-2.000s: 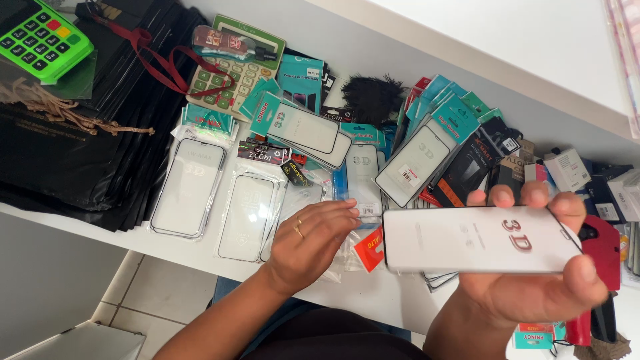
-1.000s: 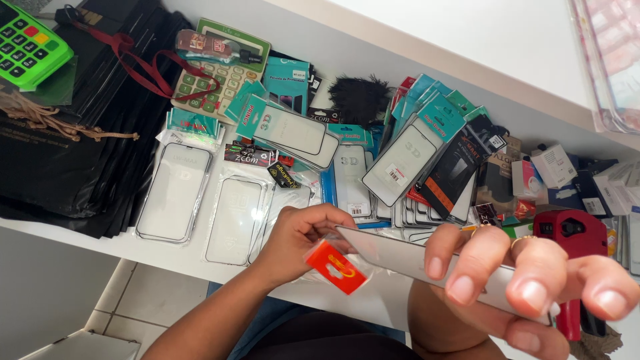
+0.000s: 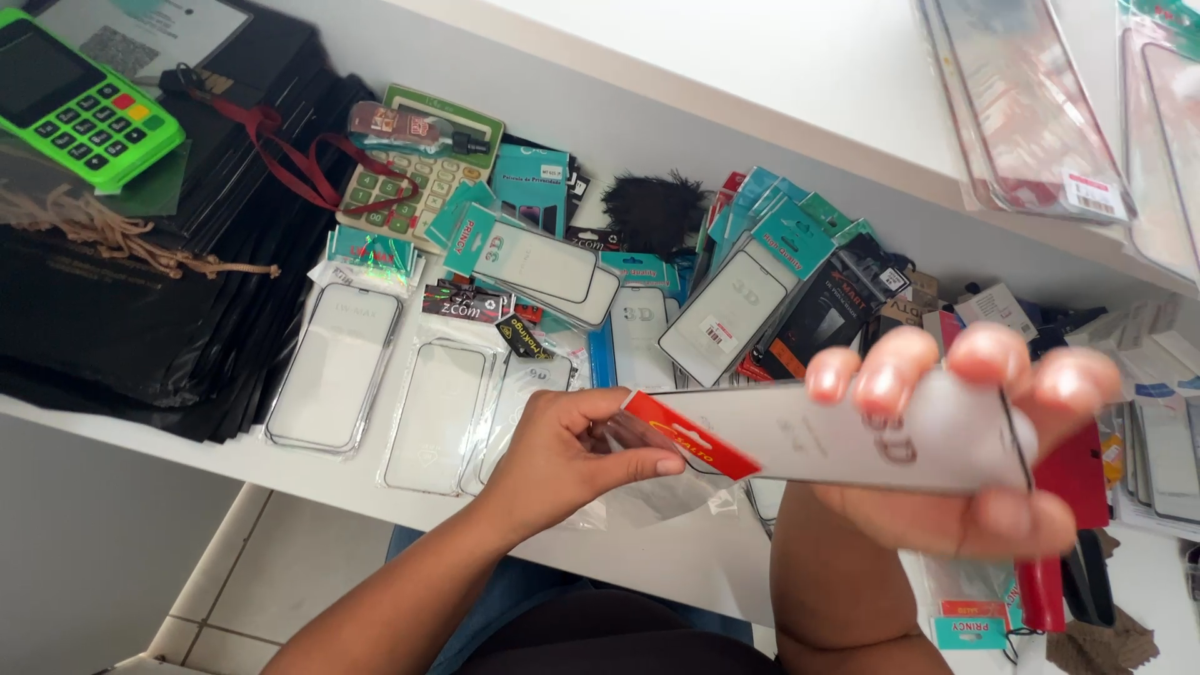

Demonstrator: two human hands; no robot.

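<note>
My right hand (image 3: 994, 450) grips the far end of a phone screen protector marked 3D (image 3: 806, 436), fingers over its top and thumb below. My left hand (image 3: 572, 459) pinches a clear plastic sleeve with a red header (image 3: 692, 434); the header lies against the protector's left end. Below my hands and to the left, packed screen protectors (image 3: 333, 366) lie on a white shelf. More packs with teal headers (image 3: 792, 234) are fanned out beyond my hands.
A green card terminal (image 3: 84, 103) rests on stacked black bags (image 3: 141, 319) at left. A calculator (image 3: 422, 178) with a red strap and small bottle lies beyond. A black fluffy item (image 3: 656, 211) sits mid-shelf. A raised white ledge (image 3: 797, 66) holds more packs; small boxes (image 3: 998, 309) stand right.
The screen protector has turned from nearly edge-on to show its face again. My left hand has brought the red-headed sleeve, earlier below the protector, up against its left end.
</note>
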